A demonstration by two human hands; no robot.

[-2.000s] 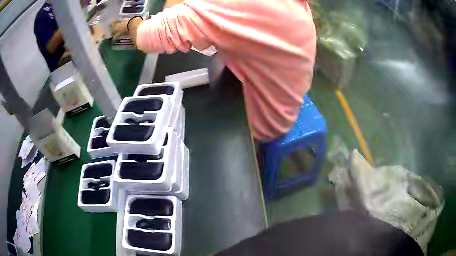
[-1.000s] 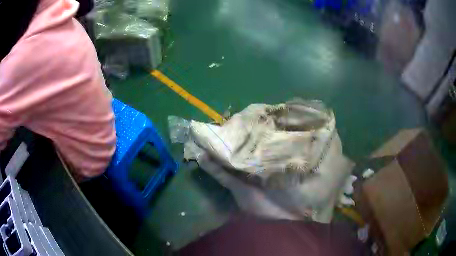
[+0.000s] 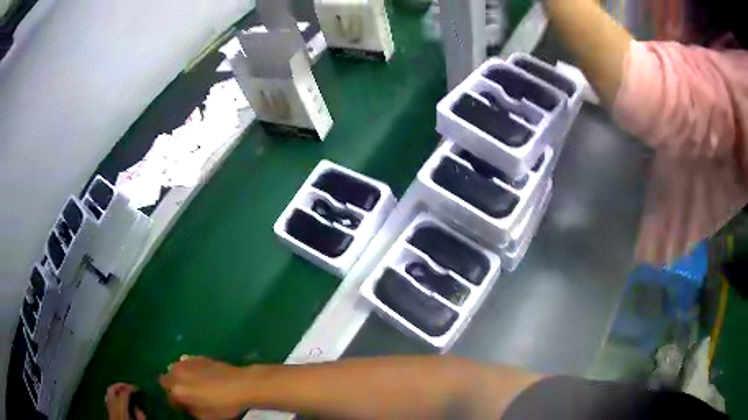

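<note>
My right hand (image 3: 205,387) is low over the green belt at the bottom left, fingers curled; I cannot tell if it holds anything. My left hand (image 3: 123,402) is beside it, blurred and cut off by the bottom edge; its grip cannot be told. A white tray with black parts (image 3: 335,215) lies on the belt, above and right of my hands. Another filled tray (image 3: 435,280) sits by the belt's edge, beside stacked filled trays (image 3: 502,111). An open retail box (image 3: 283,94) stands on the belt farther off, with a second retail box (image 3: 354,29) behind it.
More filled trays (image 3: 61,238) stand in a row on the far ledge at left, beside loose white papers (image 3: 184,148). A white rail (image 3: 328,320) edges the belt. A grey-white post (image 3: 463,41) rises behind the stacks. A pink-sleeved person's arm (image 3: 595,49) reaches in at upper right.
The view has swung from the floor, sack and blue stool back left to the belt. Both my hands have come into view. One tray now lies on the belt where two were beside the stack.
</note>
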